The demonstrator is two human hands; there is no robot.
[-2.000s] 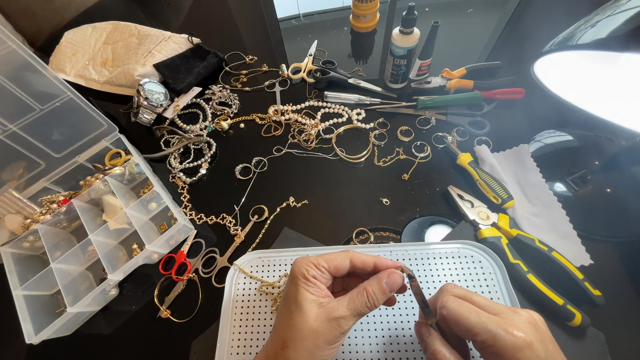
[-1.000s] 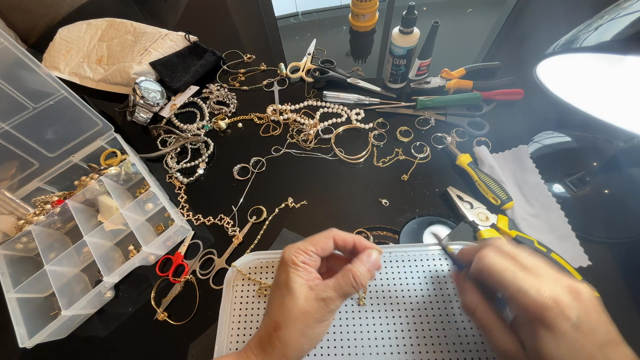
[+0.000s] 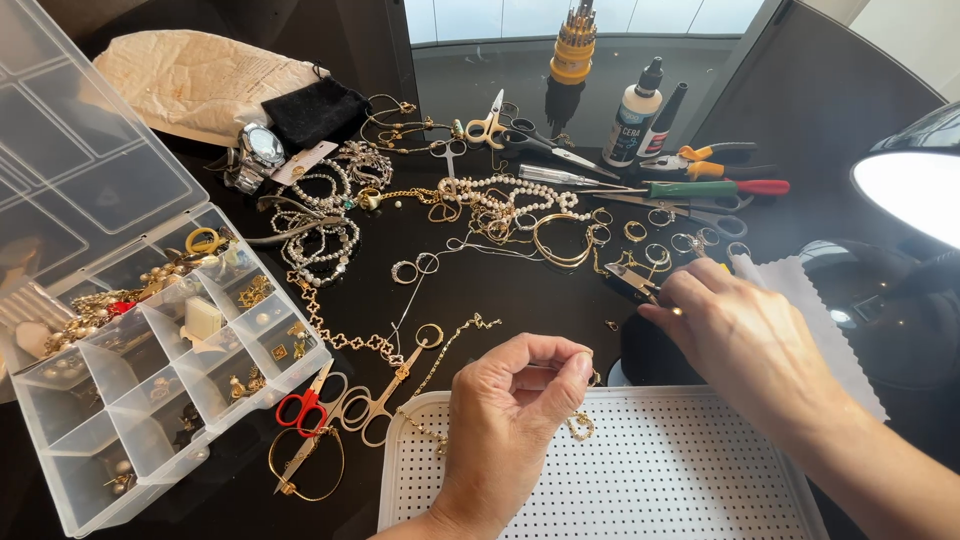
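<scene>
My left hand (image 3: 517, 412) is over the left part of a white perforated tray (image 3: 660, 480), thumb and forefinger pinched on a small piece, too hidden to name. A gold-coloured chain (image 3: 581, 426) hangs just beside that hand. My right hand (image 3: 727, 322) is beyond the tray's far edge, its fingers around small pliers (image 3: 634, 279) whose metal jaws point up and left. More gold-coloured chain (image 3: 450, 349) runs from the tray's left rim onto the black table. A small gold-coloured clasp or link (image 3: 611, 325) lies between the hands on the table.
On the left stands a clear plastic compartment box (image 3: 202, 390) with jewellery. Red-handled scissors (image 3: 304, 412) lie beside it. Pearl strands (image 3: 525, 196), rings and bangles (image 3: 562, 240) spread across the middle, with screwdrivers (image 3: 694, 189) and bottles (image 3: 634, 112) behind. A lamp (image 3: 915, 180) is at right.
My right hand has moved from beside my left hand, away over the tray's far edge, and now has the small pliers with jaws showing. The larger yellow-and-black pliers there earlier are no longer visible.
</scene>
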